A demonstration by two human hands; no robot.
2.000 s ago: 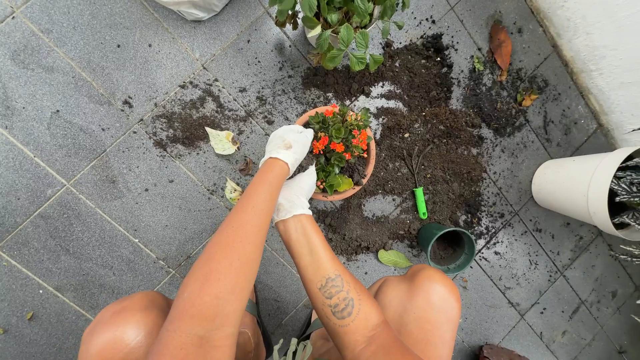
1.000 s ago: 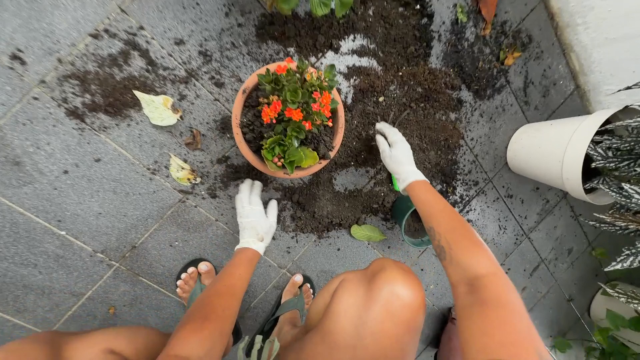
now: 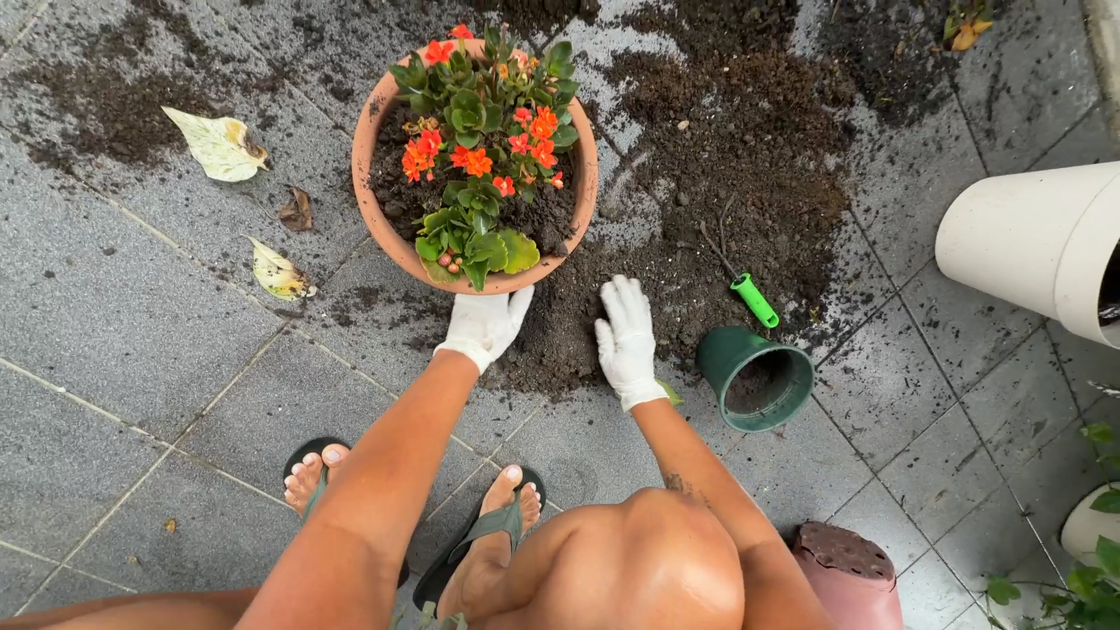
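A round terracotta pot (image 3: 372, 206) holds dark soil and a kalanchoe (image 3: 477, 157) with orange-red flowers. My left hand (image 3: 484, 325), in a white glove, is at the pot's near side; its fingertips are hidden under the rim, so its grip cannot be made out. My right hand (image 3: 627, 341), also gloved in white, lies flat on the spilled potting soil (image 3: 560, 341) with fingers apart and nothing held. To its right a hand cultivator with a green handle (image 3: 754, 300) rests on the soil, its tines partly buried. Below that, a green plastic pot (image 3: 744, 359) lies tipped over.
A large cream planter (image 3: 1006, 236) lies on its side at the right. An upturned pink pot (image 3: 853, 586) stands near my right knee. Pale fallen leaves (image 3: 219, 144) and scattered soil cover parts of the grey tiles (image 3: 131, 289). Leafy stems (image 3: 1094, 586) reach in at the lower right corner.
Two seconds ago both hands were together at the pot's left side. My right hand has moved left from beside the cultivator onto the soil. My left hand has come up to the pot's near side.
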